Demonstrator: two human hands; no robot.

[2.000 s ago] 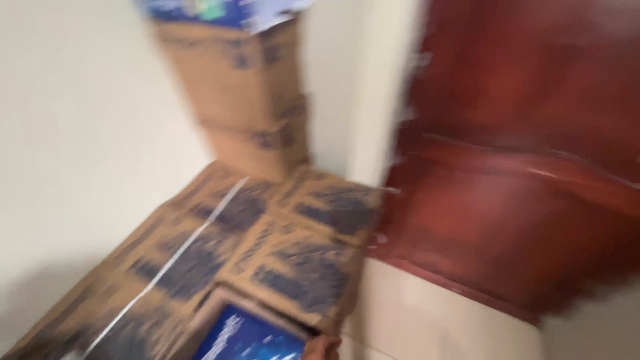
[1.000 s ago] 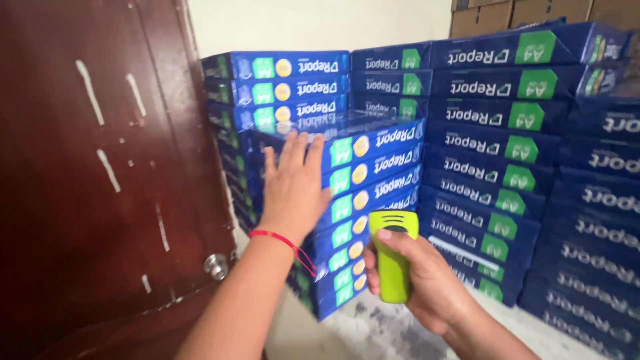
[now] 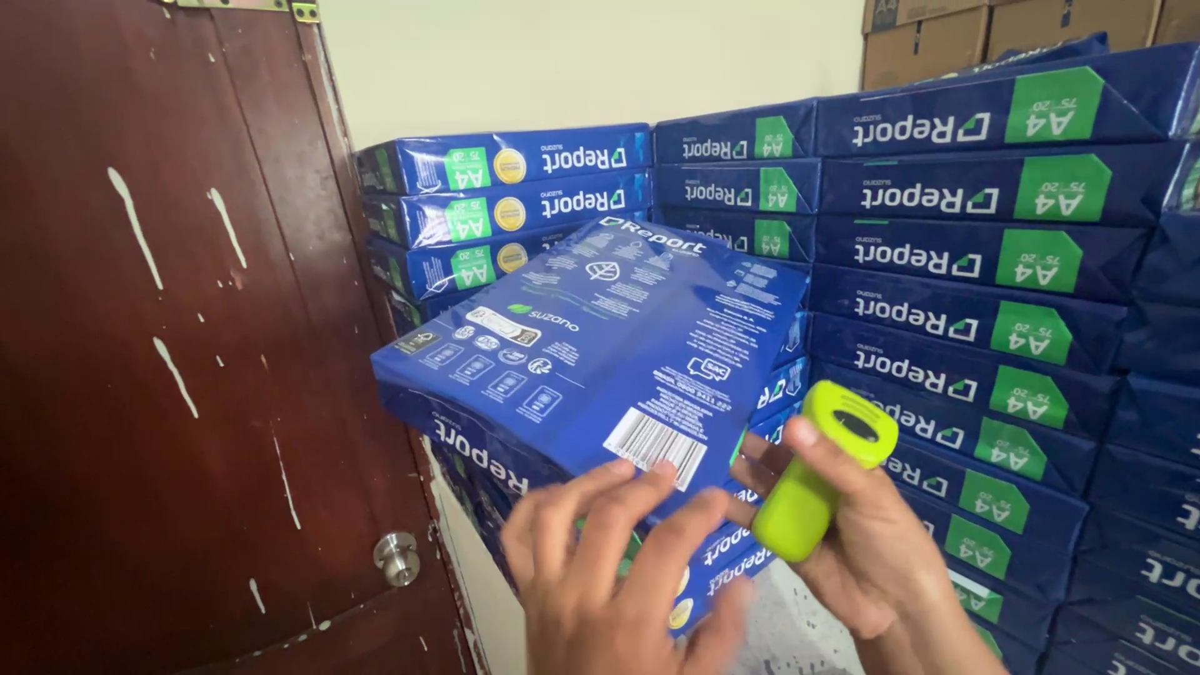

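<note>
A blue ream of A4 copy paper (image 3: 600, 347) lies askew on top of the nearest stack, its printed face with a barcode (image 3: 656, 447) upward. My left hand (image 3: 619, 562) is spread at the near edge of this ream, fingertips over or on the wrapper beside the barcode; whether they touch is hard to tell. In my right hand (image 3: 853, 525) is a lime-green handheld device (image 3: 825, 469) with a dark oval on its top, my thumb lying on it. Some fingers of that hand are beside the ream's right corner.
More stacks of Report paper reams (image 3: 975, 253) stand behind and to the right. Cardboard boxes (image 3: 923, 56) are at the upper right. On the left is a dark red wooden door (image 3: 187, 328) with a round metal knob (image 3: 397, 560), close to the stacks. Grey floor (image 3: 797, 619) shows below.
The view has swung from cardboard boxes to the paper stacks. Since one second ago, the top ream has become tilted and turned, and my left hand has moved from the stack's top to its near edge.
</note>
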